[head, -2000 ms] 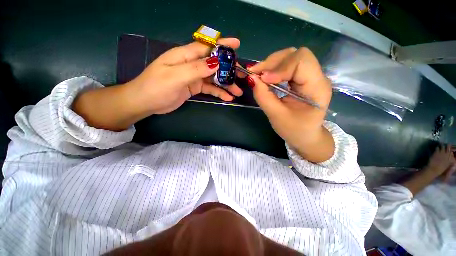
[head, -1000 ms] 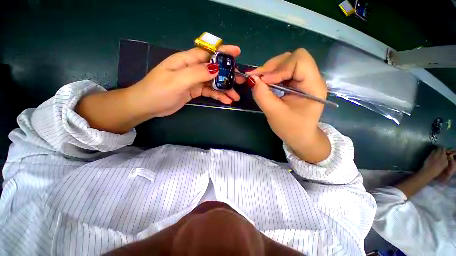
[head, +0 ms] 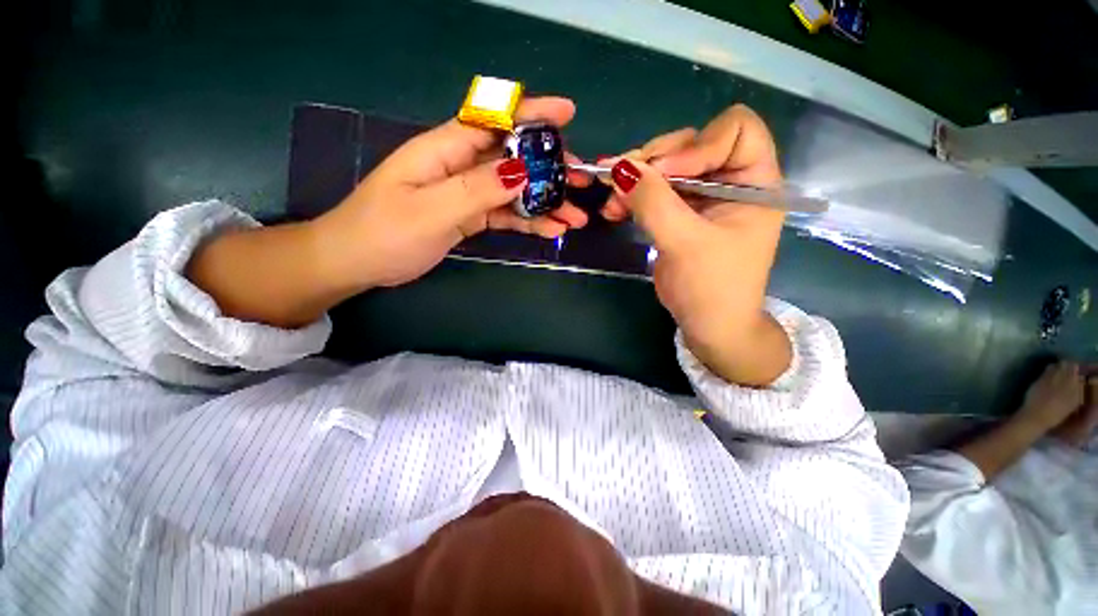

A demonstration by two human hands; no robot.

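My left hand (head: 415,199) holds the dark watch housing (head: 541,169) upright between thumb and fingers, its blue-black inside facing the camera. The yellow battery (head: 491,102) with a white patch sticks up above the housing, over my fingers. My right hand (head: 716,205) grips the silver tweezers (head: 753,194), which lie nearly level. Their tip is at the right edge of the housing; whether it holds a piece cannot be told. The black carrier sheet (head: 323,163) lies flat on the bench behind and below my hands, partly hidden by them.
Clear plastic sheets (head: 897,205) lie to the right. A pale rail (head: 722,54) curves across the top, with a unit (head: 850,18) and its battery beyond it. Another person's hands (head: 1060,395) are at the right edge, near a small dark item (head: 1055,311).
The tweezers have turned from slanting down to the right to nearly level, and show a broader side. The battery has tilted to show more of its white patch. The unit beyond the rail has shifted left.
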